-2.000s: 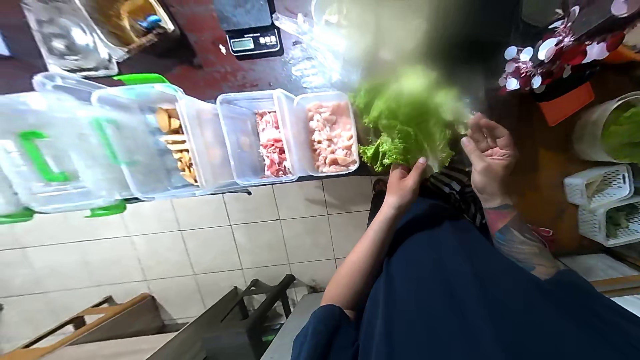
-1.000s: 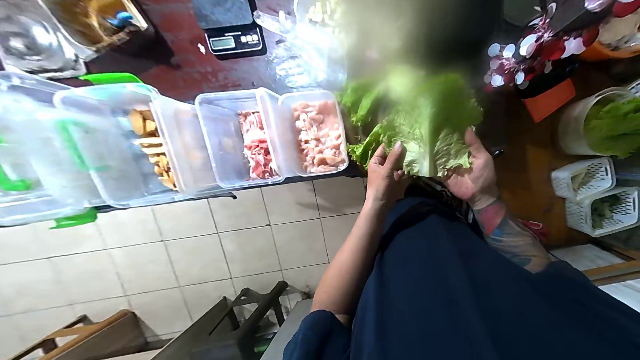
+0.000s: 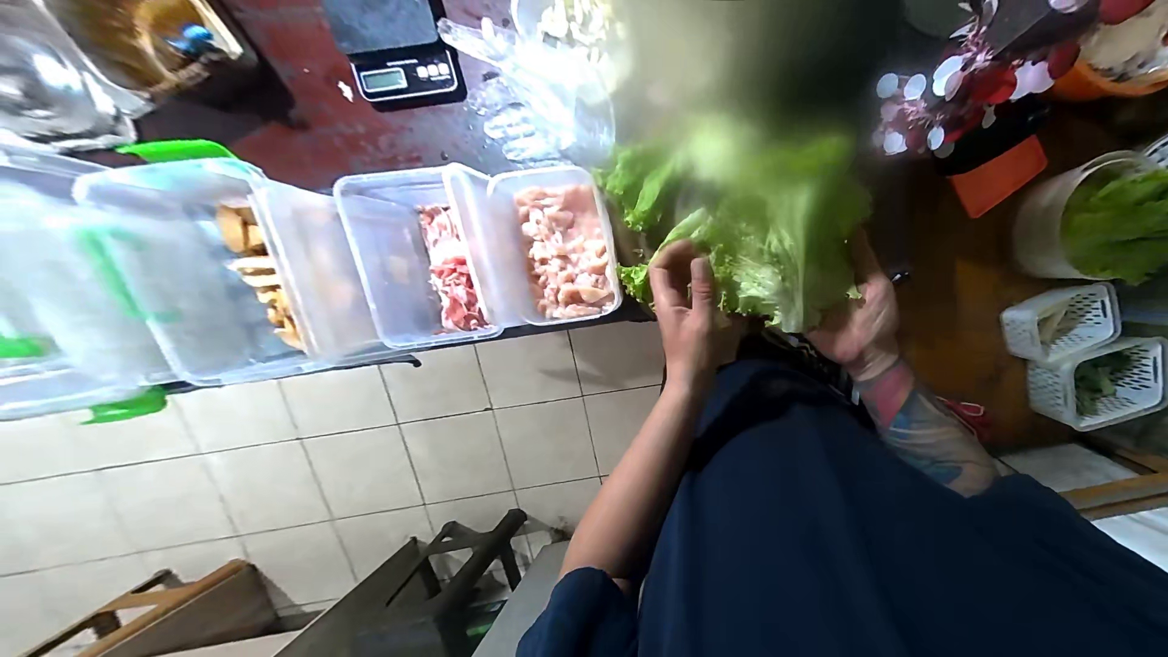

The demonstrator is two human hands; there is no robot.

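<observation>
Both hands hold green lettuce leaves in front of my body, under a blurred patch at the top of the view. My left hand grips the lower left edge of the leaves, thumb and fingers bent around it. My right hand supports them from the right, its fingertips partly hidden behind the leaf. Just left of the lettuce is a clear plastic container of diced pale raw meat. Beside it, another container holds sliced pink raw meat.
Sliced brown food lies in a larger clear container at the left. A digital kitchen scale and a clear plastic bag lie behind. At the right are a white bucket of greens and white perforated baskets. A tiled floor shows below.
The lettuce was bunched and blurred two seconds ago; its leaves now show spread out between my hands. My right hand has moved from beside the bunch to under the leaf's right edge.
</observation>
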